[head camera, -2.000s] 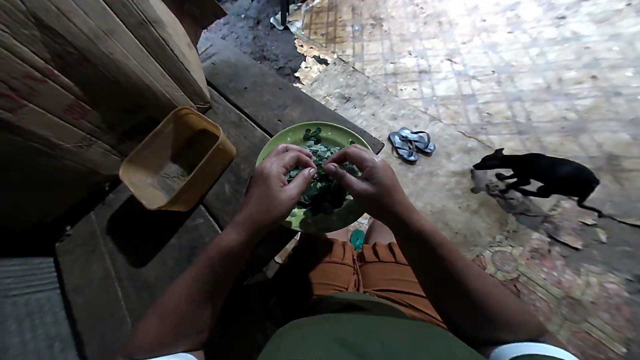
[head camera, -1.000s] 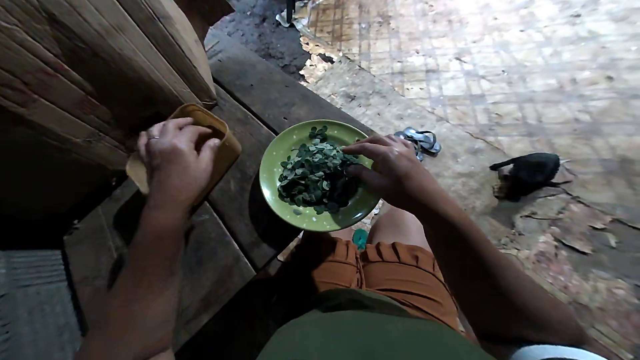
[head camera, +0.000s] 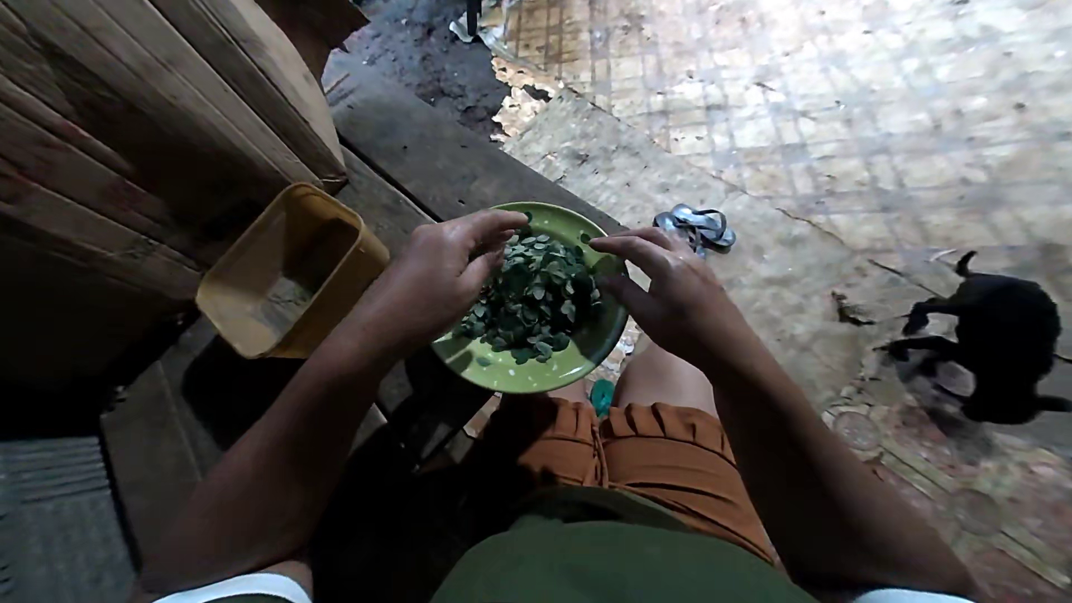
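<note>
A green plate (head camera: 511, 378) with a heap of small green leaves (head camera: 536, 297) sits just beyond my knees, partly over the wooden bench. My left hand (head camera: 456, 268) is over the plate's left side, fingers curved above the leaves. Over the right rim is my right hand (head camera: 670, 289), thumb and fingers apart, with a small dark leaf near its fingertips. Whether the left fingers pinch a leaf cannot be told. A yellowish plastic container (head camera: 335, 289) stands to the left of the plate, with little visible inside.
The wooden bench (head camera: 419, 134) runs beneath the container, beside cardboard (head camera: 151, 142) at the upper left. A pair of flip-flops (head camera: 695, 228) lies on the floor to the right. A black dog (head camera: 997, 335) is at the far right.
My left hand has moved from the container back over the plate. My right hand has drawn back from the leaves to the right rim. The dog has changed its pose.
</note>
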